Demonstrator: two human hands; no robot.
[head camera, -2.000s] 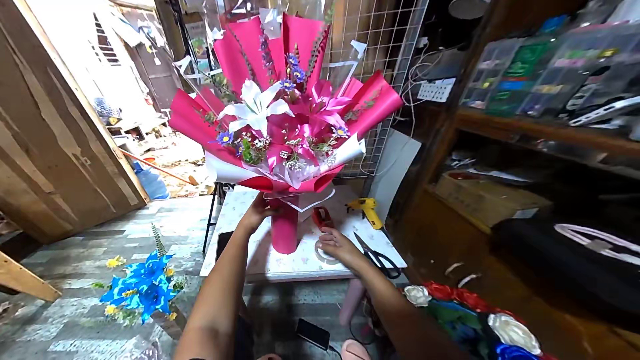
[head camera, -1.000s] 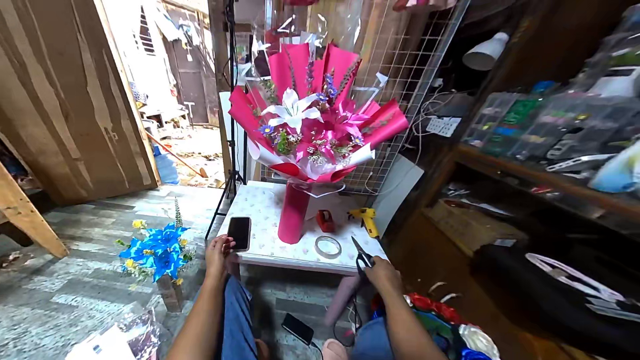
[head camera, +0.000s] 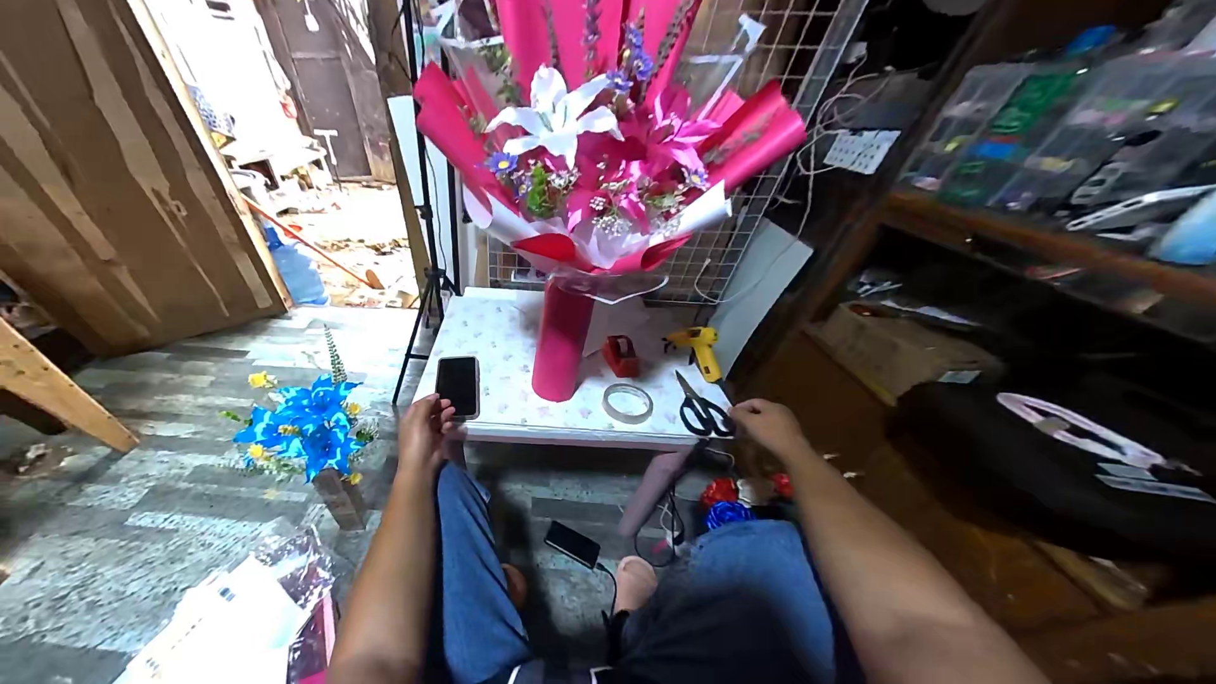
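Note:
A bouquet in pink wrapping, with a white lily and pink flowers, stands upright on its pink paper-wrapped base at the table's middle. My left hand is at the front left edge, its fingers by the lower corner of a smartphone; whether they grip it I cannot tell. My right hand is at the right front corner, fingertips at the handles of black scissors lying on the table; a grip is not clear. A roll of tape, a red tape dispenser and a yellow glue gun lie between bouquet and scissors.
The small white table is in front of my knees. Blue artificial flowers stand on the floor at left, near plastic packaging. A second phone with a cable lies below. Shelves with clear plastic boxes rise at right, a tripod behind.
Two seconds ago my left hand was at the bouquet's base and my right near the tape roll; both have moved apart to the table's front corners. The scissors now lie closer to the right front corner.

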